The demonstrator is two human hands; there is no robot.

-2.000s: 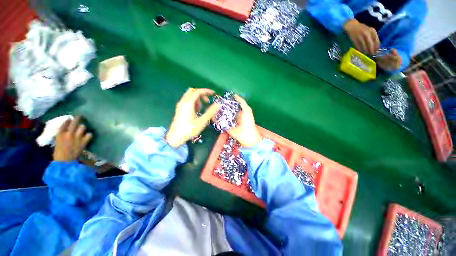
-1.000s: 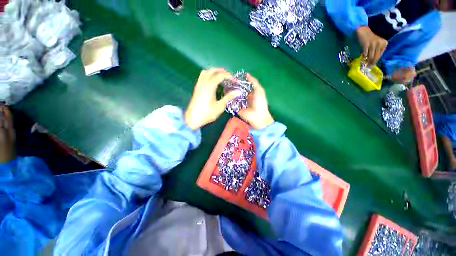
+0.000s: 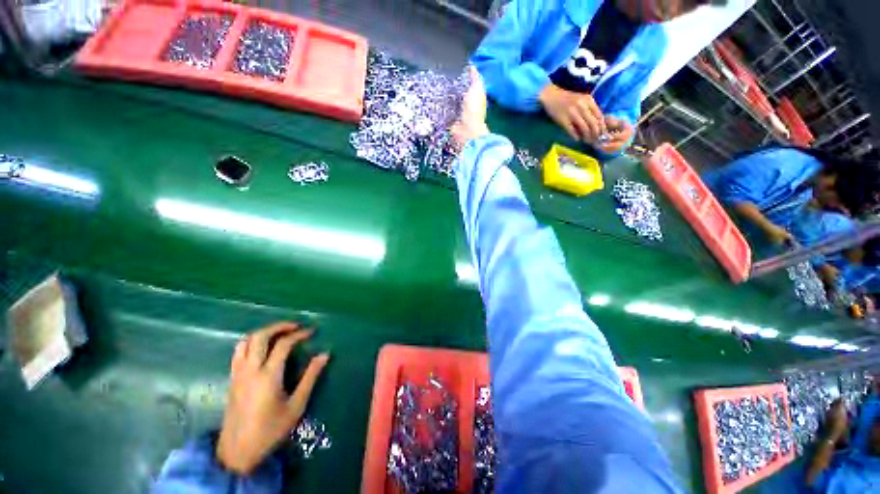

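Note:
My right hand point(image 3: 472, 108) is stretched far across the table at the right edge of a large pile of silver metal frames point(image 3: 410, 114). Its fingers are partly hidden, so its hold is unclear. My left hand point(image 3: 261, 397) is low at the left over the green surface, fingers apart, holding nothing visible. A few silver frames point(image 3: 311, 436) lie beside it. A salmon-red parts tray point(image 3: 383, 400) with small silver parts stands in front of me, partly covered by my right sleeve.
Another salmon-red tray point(image 3: 328, 66) stands beyond the belt. A small carton point(image 3: 41, 323) is at left. A dark item point(image 3: 233, 171) and a few frames point(image 3: 309, 173) lie mid-table. A person opposite works behind a yellow box point(image 3: 571, 172). Another tray point(image 3: 707, 434) stands at right.
My hands have parted. My right hand has moved from the silver bunch before me to the far pile. My left hand has dropped lower left, and its fingers are empty. The view has shifted.

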